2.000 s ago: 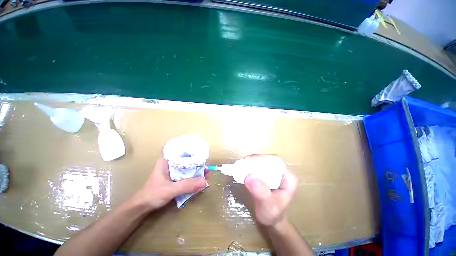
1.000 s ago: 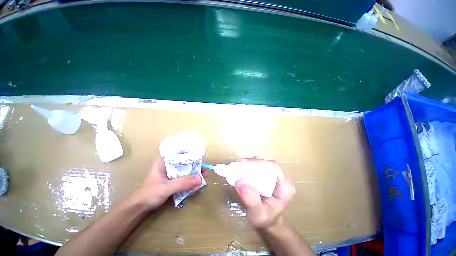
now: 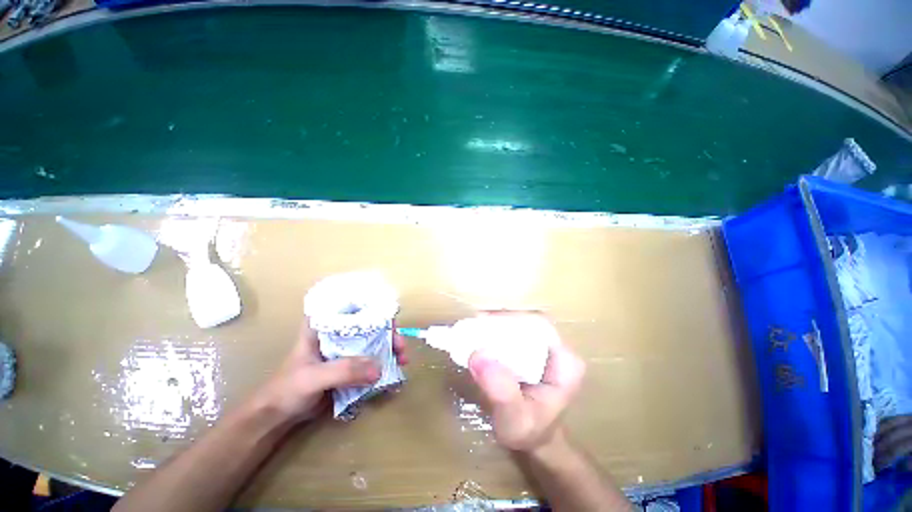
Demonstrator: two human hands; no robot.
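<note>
My left hand (image 3: pixel 325 375) is closed around a white-grey fabric piece (image 3: pixel 358 345). The piece is held upright over the tan bench, with its ruffled oval rim (image 3: pixel 350 302) on top and a dark hole in it. My right hand (image 3: pixel 525 400) grips a white squeeze bottle (image 3: pixel 500 345), lying nearly level and pointing left. Its teal tip (image 3: pixel 410 332) is at the right side of the piece, just below the rim. I cannot tell whether the tip touches the piece.
Two spare squeeze bottles (image 3: pixel 125 248) lie at the left of the tan bench (image 3: pixel 640 350). The green belt (image 3: pixel 300 110) runs behind it. A blue crate (image 3: pixel 790 300) with pale pieces stands at right; another fabric piece (image 3: pixel 848 162) is behind it. A ruffled piece shows at the left edge.
Both hands, the held piece and the bottle have shifted slightly left. The bottle tip stays at the rim's right side. The piece on the belt has moved right, further behind the crate.
</note>
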